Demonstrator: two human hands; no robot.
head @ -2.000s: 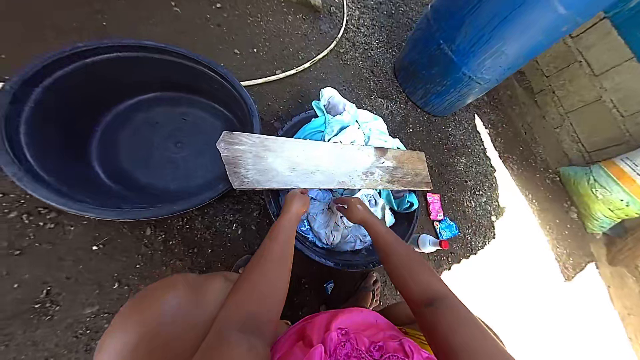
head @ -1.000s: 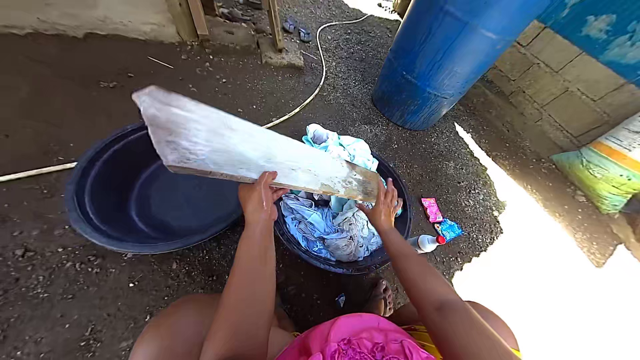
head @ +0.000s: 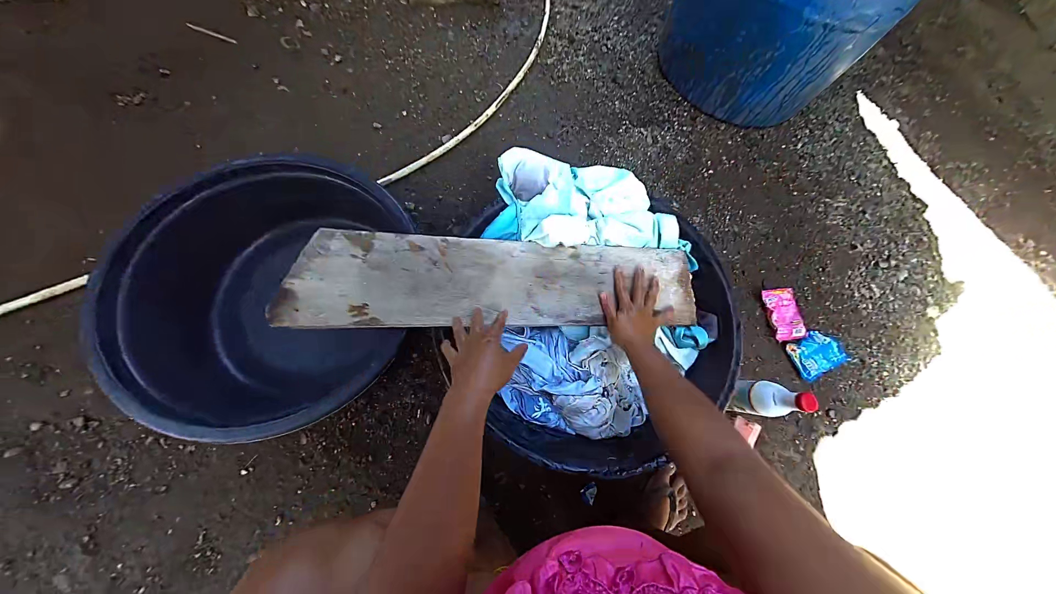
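A weathered wooden board (head: pixel 487 280) lies across a black plastic tub (head: pixel 724 346), its angled left end reaching over a second, larger-looking black basin (head: pixel 107 355). My right hand (head: pixel 634 318) rests flat on the board near its right end, fingers spread. At the board's near edge, my left hand (head: pixel 483 359) has its fingers apart, the fingertips at the wood. Light blue and white wet clothes (head: pixel 577 198) bulge up beyond the board. Bluish and greyish clothes (head: pixel 569 379) lie bunched in the tub on the near side.
Right of the tub are a pink packet (head: pixel 783 314), a blue packet (head: pixel 816 355) and a bottle with a red cap (head: pixel 771 398). A blue drum (head: pixel 759 66) stands beyond. A pale hose (head: pixel 487 115) curves over the ground behind the basin.
The board was raised and tilted in both hands one second ago; now it lies flat across the tub with its other face up. Both hands have loosened from gripping to spread fingers.
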